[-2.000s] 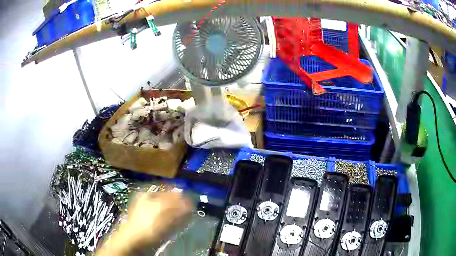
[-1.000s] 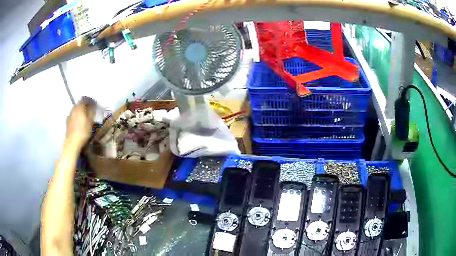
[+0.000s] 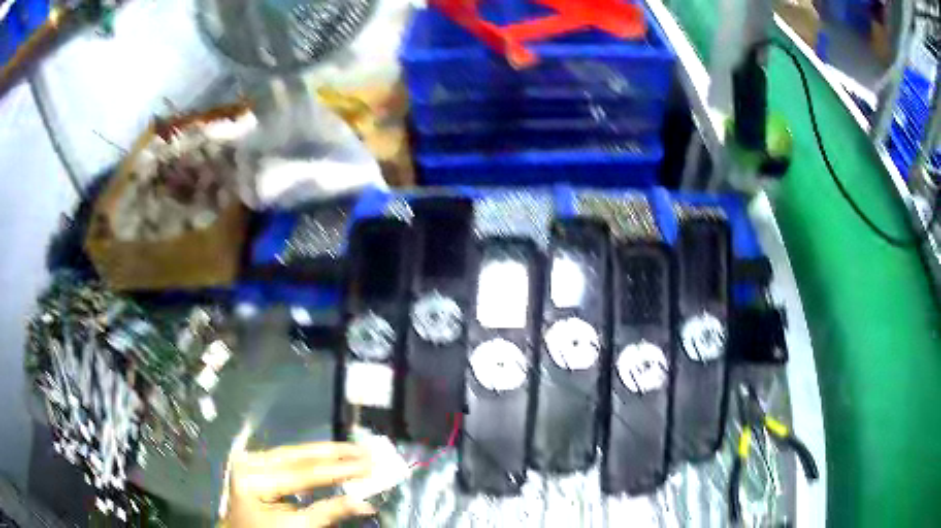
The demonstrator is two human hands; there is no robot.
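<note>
The picture is blurred. My left hand is at the bottom, left of the housings, fingers pointing right. Its fingertips hold a white module at the lower end of the leftmost black housing. A thin red wire runs from the module over the neighbouring housing. Several long black housings lie side by side, each with a round silver-white disc mid-length. A white square lies on the leftmost housing below its disc. My right hand is out of the picture.
Yellow-and-black-handled pliers and a small black square cover lie right of the housings. Blue screw bins stand behind. A parts carton and cable-tailed boards are at left. Blue crates stand at the back.
The view has tilted down and shifted right. My left hand has come from beside the carton to the leftmost housing, now with a white module and red wire. The pliers have come into view.
</note>
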